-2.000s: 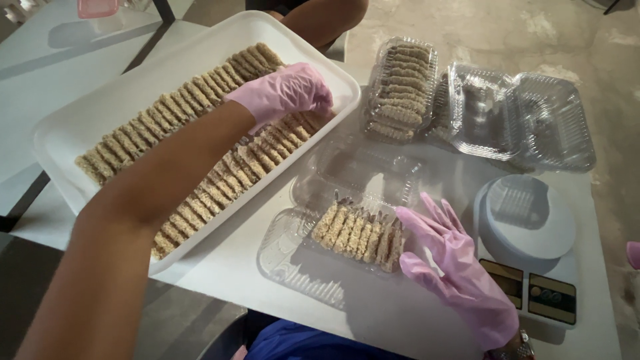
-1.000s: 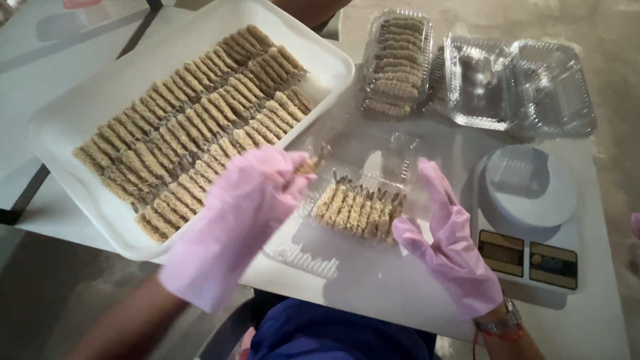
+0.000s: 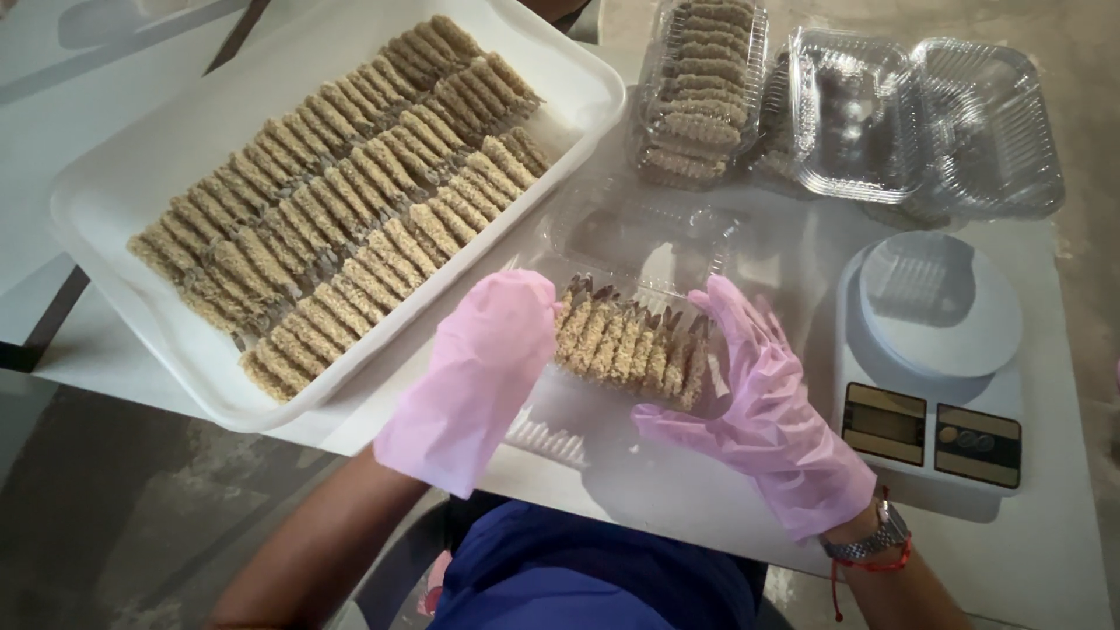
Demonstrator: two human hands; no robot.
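A clear plastic clamshell container [image 3: 647, 229] lies opened on the table, with a row of breaded shrimp [image 3: 626, 346] in it, tails pointing away from me. My left hand [image 3: 494, 350], in a pink glove, is at the left end of that row; its fingertips are hidden, so what it holds does not show. My right hand [image 3: 752, 394], also gloved, rests at the container's right end with thumb and fingers spread. On the left, a large white tray [image 3: 131, 184] bears three rows of breaded shrimp [image 3: 337, 188].
A filled clear container [image 3: 700, 96] stands at the back. Beside it are opened clear containers [image 3: 862, 114] resting on other packed food. A white kitchen scale [image 3: 941, 306] sits at the right. The near table edge [image 3: 516, 490] runs by my lap.
My left hand has gone from the tray, where it was two seconds ago, to the container's left end. A shrimp was visible in its fingers one second ago. My right hand has stayed by the container.
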